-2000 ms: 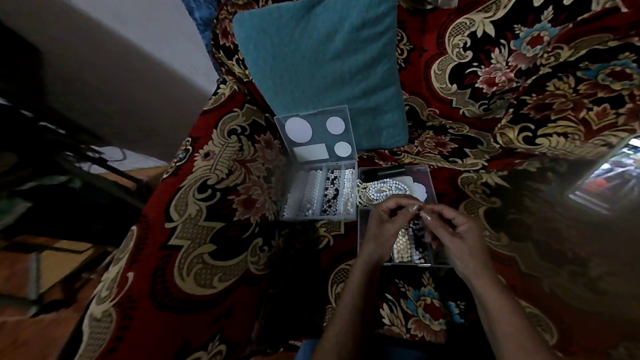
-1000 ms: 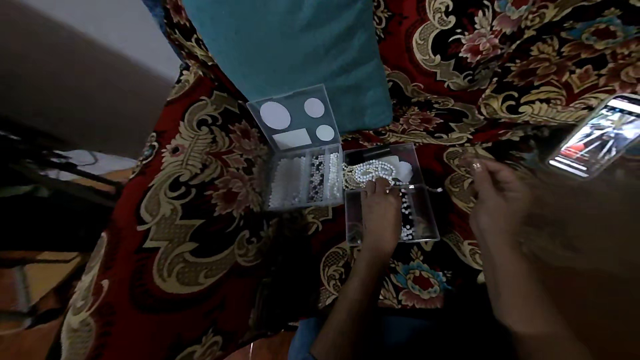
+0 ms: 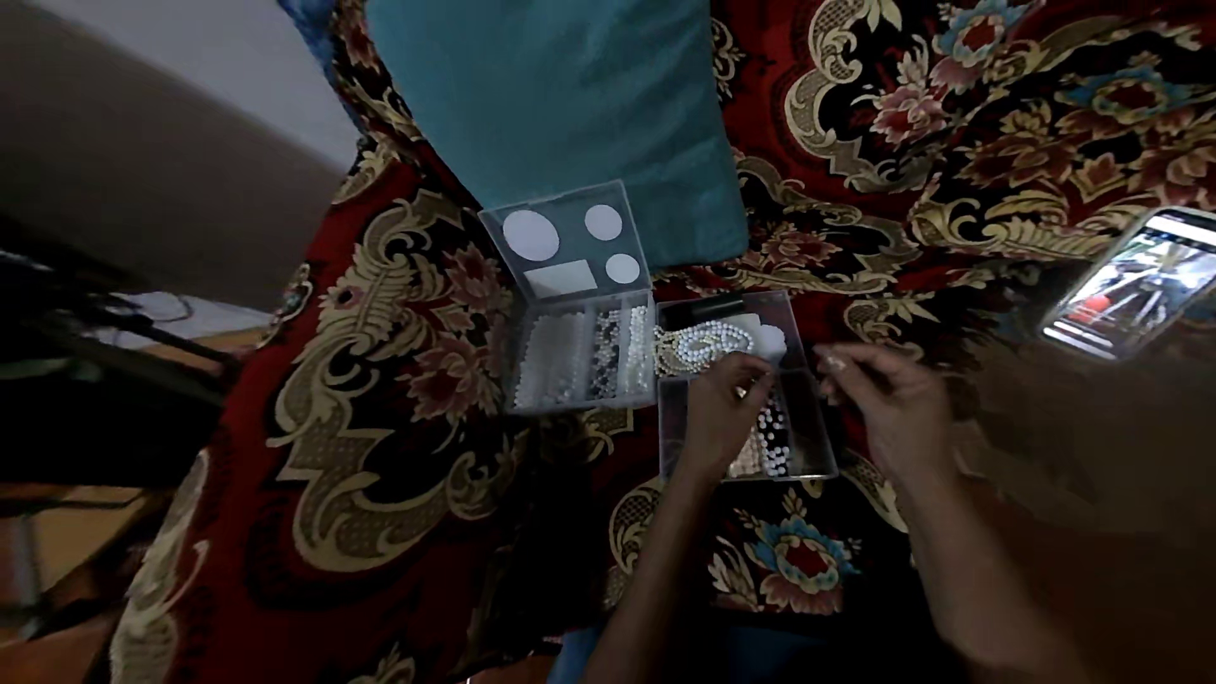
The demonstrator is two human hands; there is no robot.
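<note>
My left hand (image 3: 720,408) is over the right-hand clear plastic box (image 3: 825,446), thumb and fingertips close together; whether a small bead is between them cannot be made out. To its right, my right hand (image 3: 883,389) is just beyond the box's right edge, its fingers bent and the thumb near the index finger; any thread or bead there is too small to tell. Coiled strings of white pearl-like beads (image 3: 708,344) lie in the box's upper part, beside white discs (image 3: 771,342). Black-and-white beads (image 3: 776,442) and cream beads (image 3: 745,458) lie in its lower part, partly behind my left hand.
A second clear box (image 3: 581,407), its lid (image 3: 576,220) raised, holds rows of white and dark beads on the left. A teal cushion (image 3: 570,104) stands behind. A lit phone (image 3: 1135,285) lies at right on the patterned red cover (image 3: 446,380). A black cylindrical thing (image 3: 705,309) lies in the right box.
Two seconds ago my hands were together over the right box; now they are apart, the right one farther right. A short beaded piece seen between them one second ago is no longer plain.
</note>
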